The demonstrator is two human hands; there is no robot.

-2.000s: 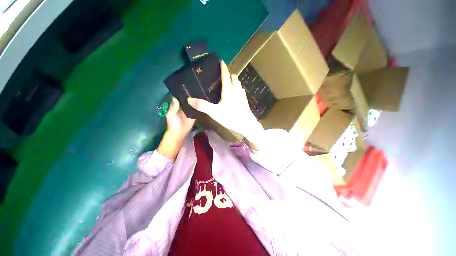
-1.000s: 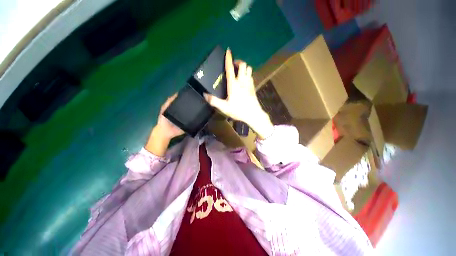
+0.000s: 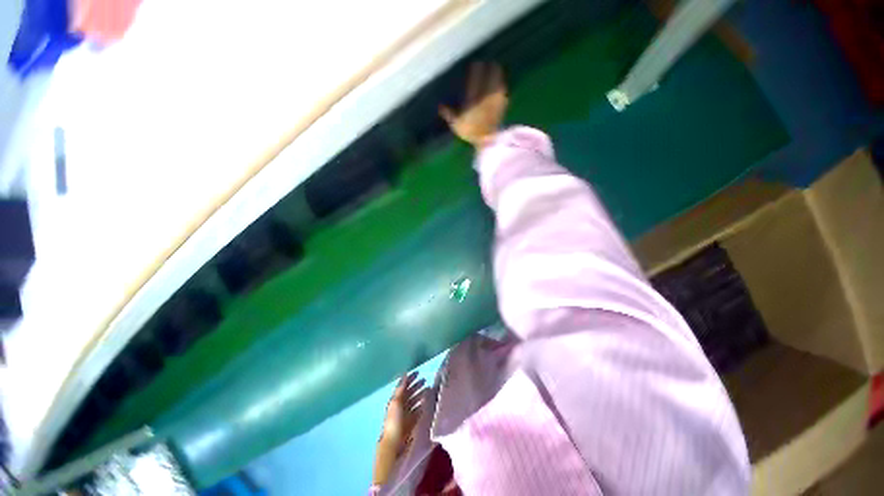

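Observation:
My right hand (image 3: pixel 478 105) is stretched far forward to the conveyor belt (image 3: pixel 426 189), just under the shelf edge. It is blurred against a dark area, and whether it touches or holds a box cannot be told. Black gift boxes (image 3: pixel 349 184) stand in a spaced row along the belt to its left. My left hand (image 3: pixel 399 421) is low, beside my body near the ledge's front edge, empty with fingers apart. The open shipping carton (image 3: pixel 795 262) on the right holds rows of black boxes (image 3: pixel 712 300).
The white overhead shelf (image 3: pixel 291 145) runs along the far side above the belt. A pale bracket (image 3: pixel 674 48) reaches down at upper right. A small green item (image 3: pixel 459 289) lies on the glossy green ledge (image 3: pixel 330 358). Whitish material (image 3: pixel 145 475) shows at lower left.
The open black box is no longer between my hands. My right hand has moved forward to the belt, and my left hand has dropped back empty. The view has shifted towards the shelf.

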